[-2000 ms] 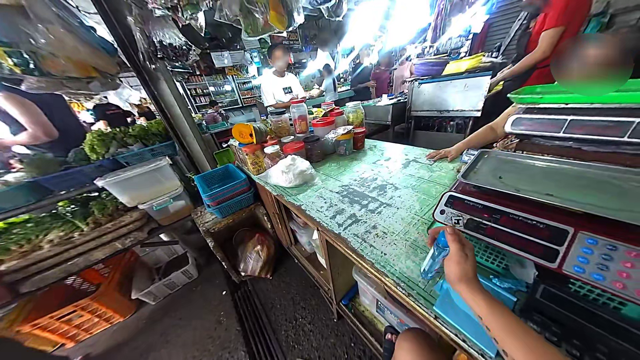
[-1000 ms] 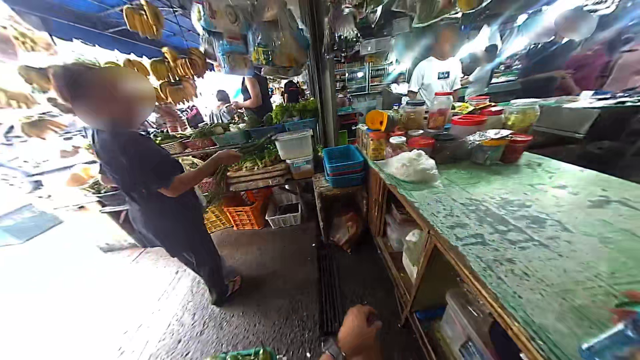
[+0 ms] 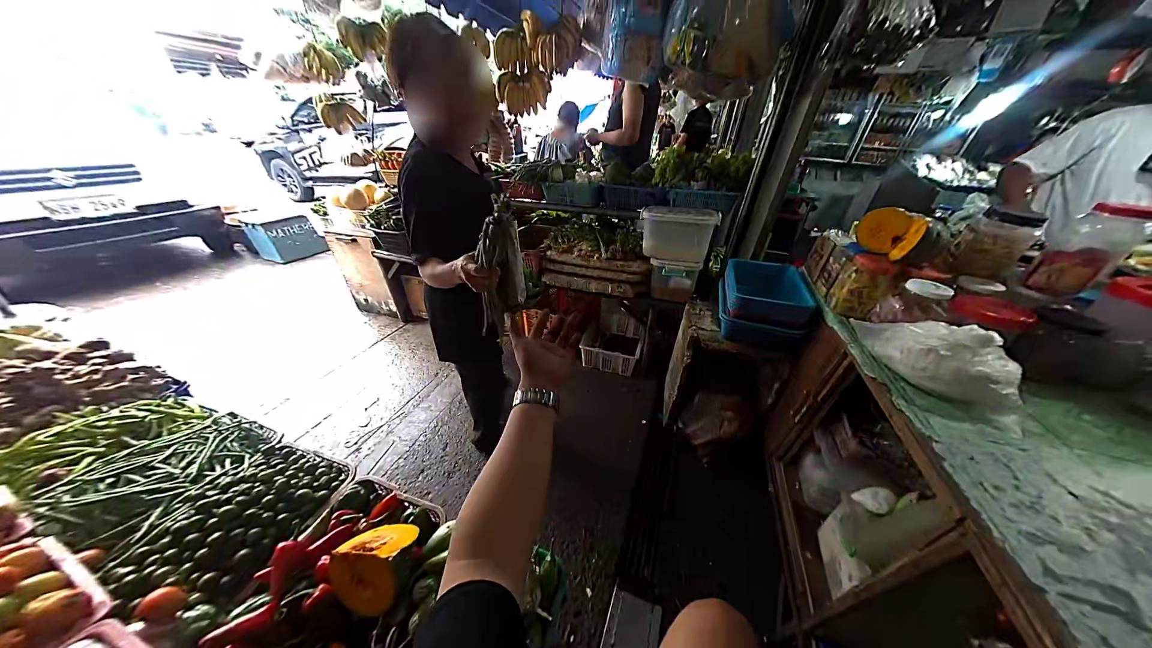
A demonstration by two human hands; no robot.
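My left hand point(image 3: 544, 346), with a metal-band wristwatch point(image 3: 535, 397), reaches forward at the middle, palm up and fingers spread, holding nothing. Just beyond and to its left, a person in dark clothes point(image 3: 450, 216) holds a bundle of long green vegetables point(image 3: 502, 256) upright in one hand. The bundle's lower end comes close to my fingers; a small gap or light contact cannot be told. My right hand is out of the frame. A rounded patch of bare skin point(image 3: 711, 625), likely my knee, shows at the bottom edge.
Trays of small round green vegetables point(image 3: 225, 513), red peppers and a cut squash point(image 3: 364, 567) lie at lower left. At right stands a green-topped counter point(image 3: 1035, 504) with a white plastic bag point(image 3: 940, 360) and jars. Blue basins point(image 3: 769, 292) and a white crate point(image 3: 612, 351) are farther back.
My left hand has extended forward from low in the view and its fingers have spread. The person has turned toward me with the bundle. The view has swung left; my right hand has left it.
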